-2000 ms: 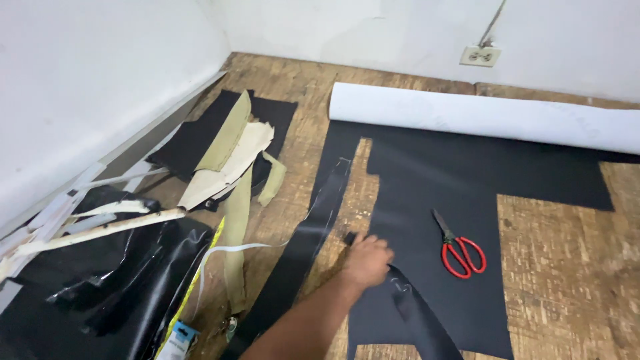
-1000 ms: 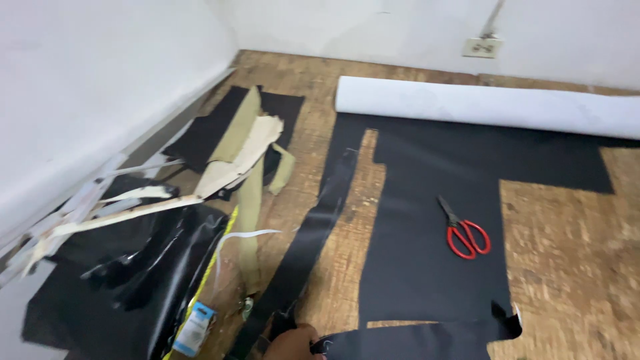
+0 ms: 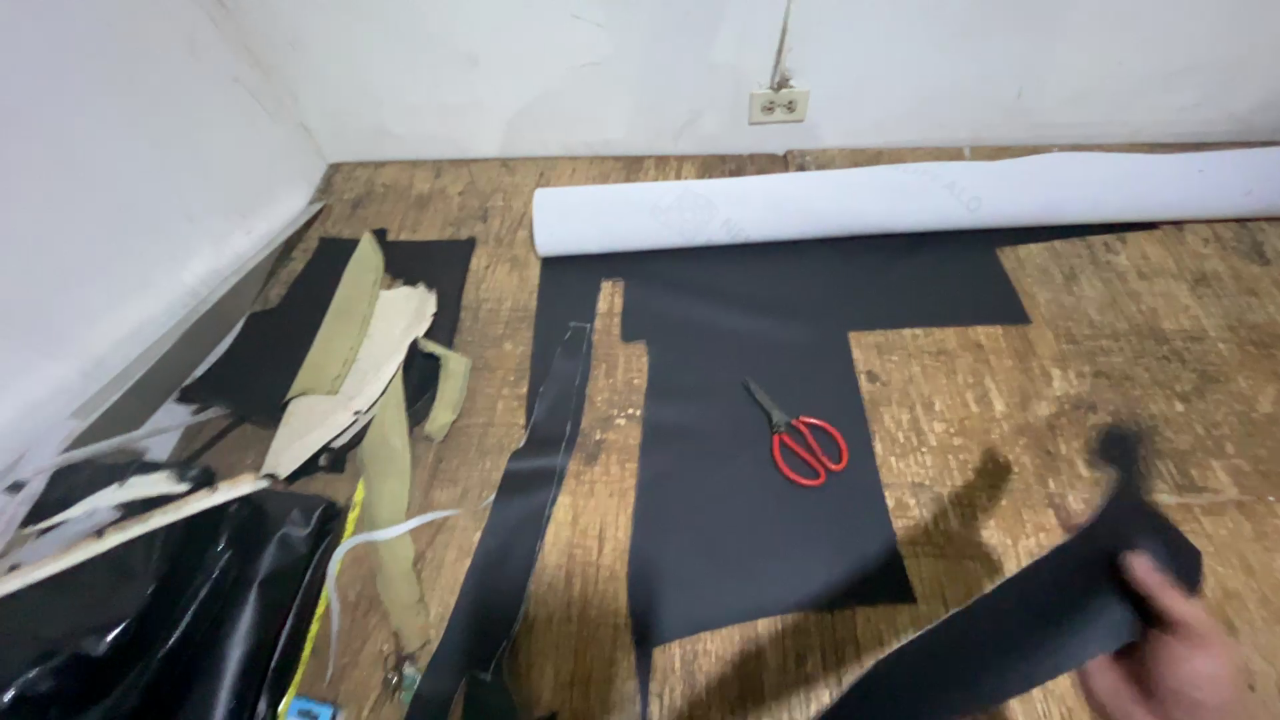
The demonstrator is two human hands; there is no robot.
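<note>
At the lower right, my right hand (image 3: 1175, 650) grips a strip of black sheet material (image 3: 1010, 630), raised above the wooden surface and blurred at its far end. My left hand is out of view. Red-handled scissors (image 3: 800, 435) lie on the large cut black sheet (image 3: 740, 520), with their blades partly closed and pointing up and left. The white-backed roll (image 3: 850, 205) of this material rests across the sheet's far side. A long black strip (image 3: 535, 480) with pale marked lines lies left of the scissors, partly over the sheet's left part.
Olive-green fabric pieces (image 3: 345, 320) and a cream scrap (image 3: 350, 390) sit on black offcuts (image 3: 260, 340) at the left. Glossy black sheeting (image 3: 170, 620) and a yellow edge or tape (image 3: 325, 600) are nearer. White walls with an outlet (image 3: 778, 106) bound the wooden surface (image 3: 1000, 400).
A hand was at the middle of the sheet, then at the lower middle with a black strip. The strip is now held up at the lower right; the scissors remain on the sheet.
</note>
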